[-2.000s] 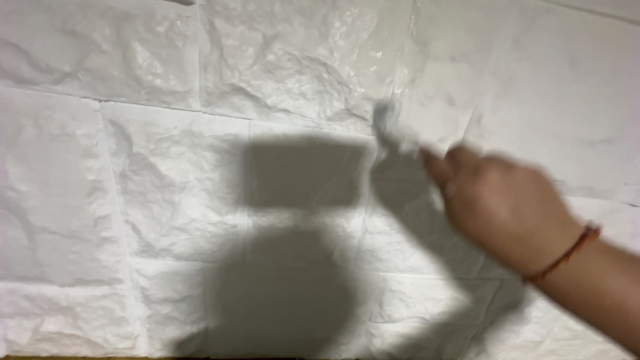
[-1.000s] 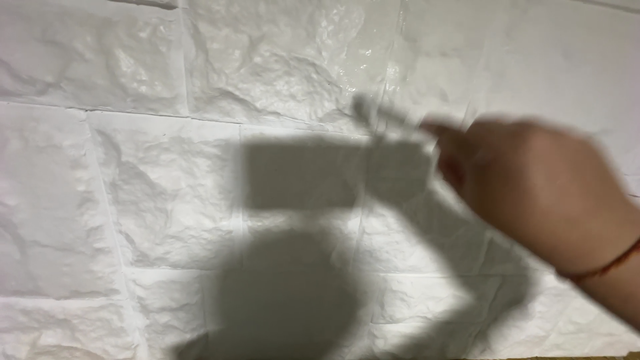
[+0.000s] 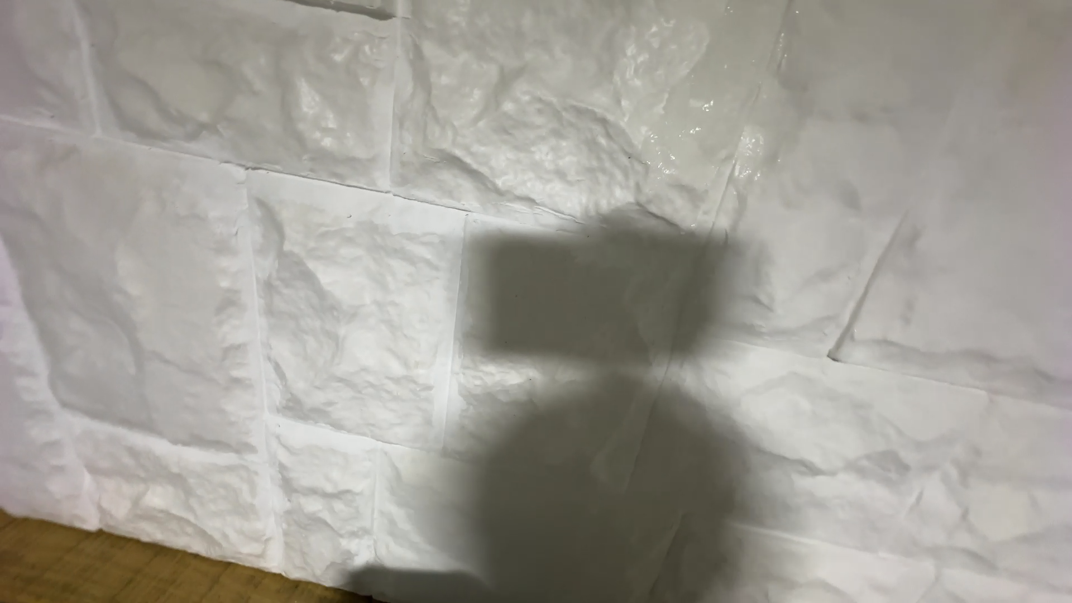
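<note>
A white wall covering with a moulded stone-block pattern (image 3: 352,310) fills most of the head view. Wet, glossy coating (image 3: 703,109) shines on its upper middle part, along a seam that runs down between the blocks. Neither of my hands is in the frame now, so what they hold is hidden. Dark shadows lie on the lower middle of the wall: a blocky one (image 3: 595,293) above a large rounded one (image 3: 611,494).
A brown surface with a woven or grid-like texture (image 3: 126,565) meets the wall's bottom edge at the lower left. A gap or dark edge (image 3: 343,8) runs between blocks at the top left.
My right hand, earlier at the wall's right side with a small, blurred brush-like tool, has left the view. Its arm's shadow is gone too. The view has shifted a little.
</note>
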